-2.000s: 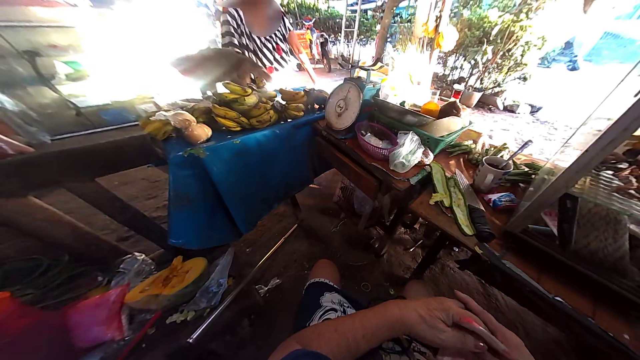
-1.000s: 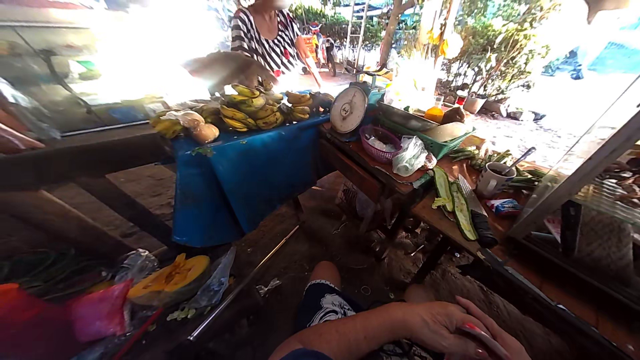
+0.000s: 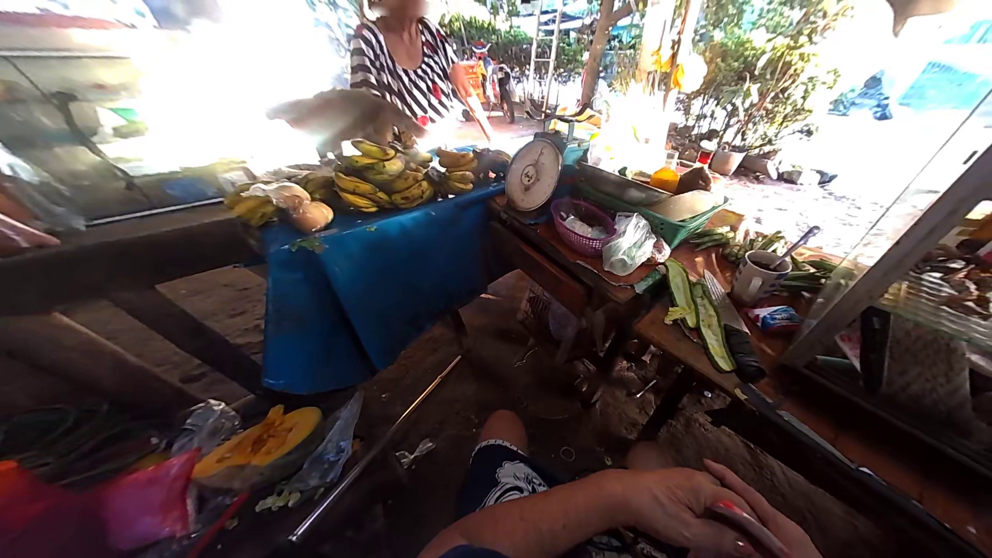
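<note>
At the lower right, low over my knees, my left hand [image 3: 670, 500] lies against my right hand [image 3: 767, 515]. The fingers overlap, a red nail shows between them, and the frame's edge cuts off part of both. Whether anything is held inside them cannot be told. Above and beyond them, on a wooden bench, lie long green vegetable halves [image 3: 709, 322] and a knife with a black handle [image 3: 744, 355]. A mug [image 3: 758, 279] with a spoon stands beside the knife. A small blue and white packet [image 3: 775, 318] lies in front of the mug.
Bananas [image 3: 384, 178] lie on a blue-covered table [image 3: 349, 287]. A dial scale [image 3: 533, 175], purple basket [image 3: 581, 240] and green tray [image 3: 686, 230] stand to its right. At the lower left are a cut pumpkin [image 3: 260, 449] and a metal rod [image 3: 372, 453]. A person [image 3: 403, 62] stands across.
My hands have stayed together over my lap, with their fingers shifting slightly against each other. The vegetables and knife on the bench have not moved.
</note>
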